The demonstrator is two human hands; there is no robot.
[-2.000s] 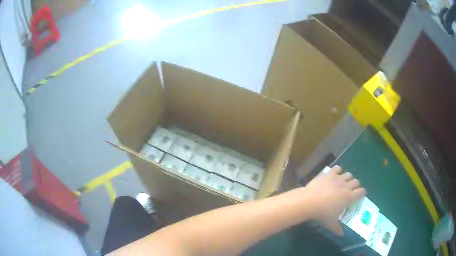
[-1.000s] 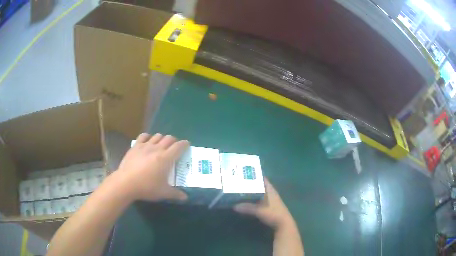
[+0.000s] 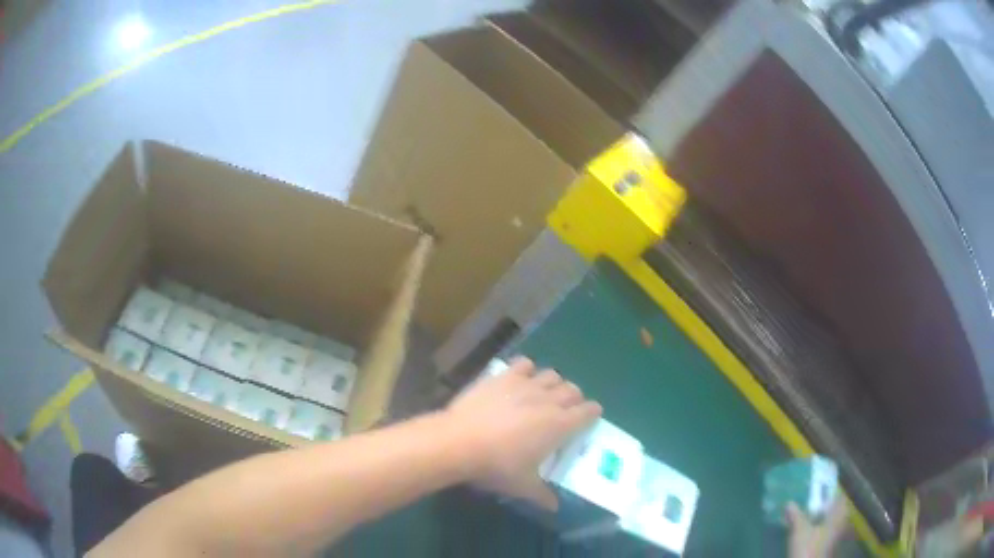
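A row of white-faced product boxes (image 3: 623, 486) lies on the green packing table (image 3: 621, 360). My left hand (image 3: 518, 431) grips the row's left end from above, covering part of it; one white corner shows beyond my fingers. My right hand (image 3: 812, 532), small and blurred at the lower right, is on a single product box (image 3: 801, 487) with a teal side and white end, near the conveyor's yellow edge. The open shipping carton (image 3: 278, 234) stands low at left, with rows of white box ends (image 3: 256, 360) inside.
A tall spare carton (image 3: 463, 164) stands between the shipping carton and the conveyor. The conveyor's yellow end block (image 3: 619, 202) and dark band (image 3: 752, 332) border the table. A dark-red curtain (image 3: 828, 218) hangs across the tunnel mouth. Yellow tape (image 3: 164, 49) marks the floor.
The view swung right, then partly back left. My right hand has left the row's right end and moved to the single box by the conveyor. My left hand stays on the row.
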